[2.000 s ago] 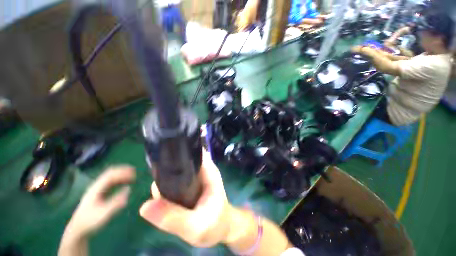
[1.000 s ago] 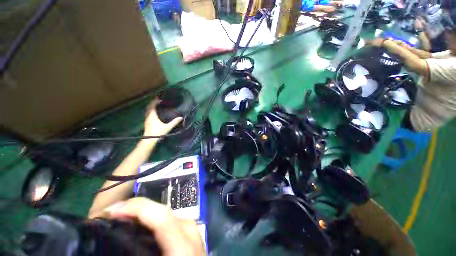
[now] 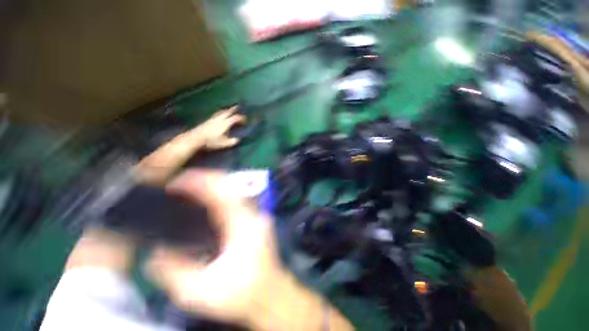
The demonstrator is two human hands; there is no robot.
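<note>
The frame is strongly blurred. My right hand [image 3: 236,262] is large near the camera, its fingers wrapped around the thick black electric screwdriver [image 3: 161,216], which lies tilted across the lower left. My left hand [image 3: 219,131] is farther off beside the large carton, its fingers bent at a dark, blurred shape [image 3: 248,131]; whether it grips this cannot be told. A corner of the white, blue-sided screw feeder [image 3: 263,187] shows behind my right hand, which hides the rest. No screws can be made out.
Black fan parts [image 3: 381,158] are heaped right of the feeder. Fan heads with pale blades [image 3: 358,86] stand farther back, more [image 3: 513,145] at the right. The large brown carton [image 3: 103,58] is at upper left. Another person's arm [image 3: 565,55] shows at upper right; a carton edge [image 3: 497,297] at lower right.
The view has shifted. My right hand and the screwdriver have come up into fuller view, covering most of the feeder. The round fan head at my left hand no longer shows clearly.
</note>
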